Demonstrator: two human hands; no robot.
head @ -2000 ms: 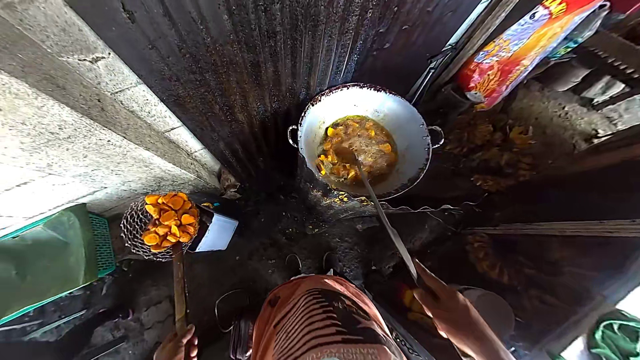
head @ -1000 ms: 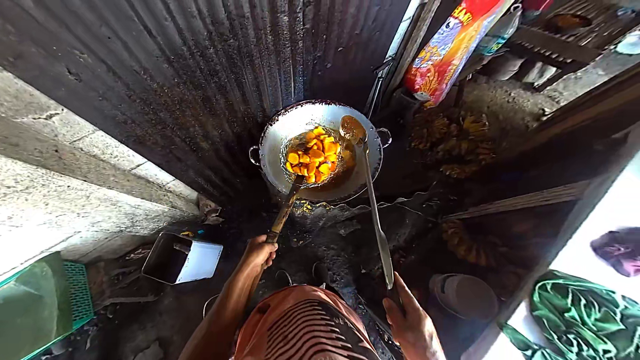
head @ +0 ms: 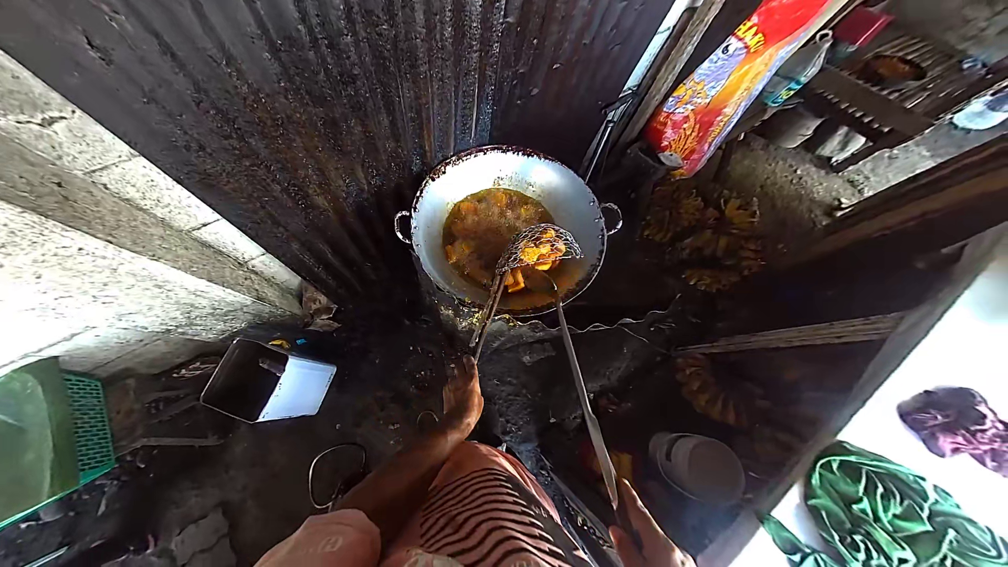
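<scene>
A metal wok with two loop handles (head: 429,189) holds bubbling oil with orange pieces (head: 480,228) in it. My left hand (head: 463,398) is closed on the handle of a wire mesh skimmer (head: 524,248); its basket is tilted over the right part of the oil, with some orange pieces in or under the mesh. My right hand (head: 646,531) grips a long metal ladle (head: 584,394), whose head dips in the oil just right of the skimmer and is mostly hidden.
Behind the wok stands a sooty corrugated metal sheet (head: 354,102). An open square tin (head: 295,390) and a green plastic crate (head: 90,425) are at left. Banana bunches (head: 717,228), a white bucket (head: 701,466), a red plastic sack (head: 724,87) and green cloth (head: 890,504) are at right.
The skimmer, heaped with orange pieces, moved from above the tin to over the wok; now most of the heap has left it. The ladle, lifted one second ago, is back down in the oil.
</scene>
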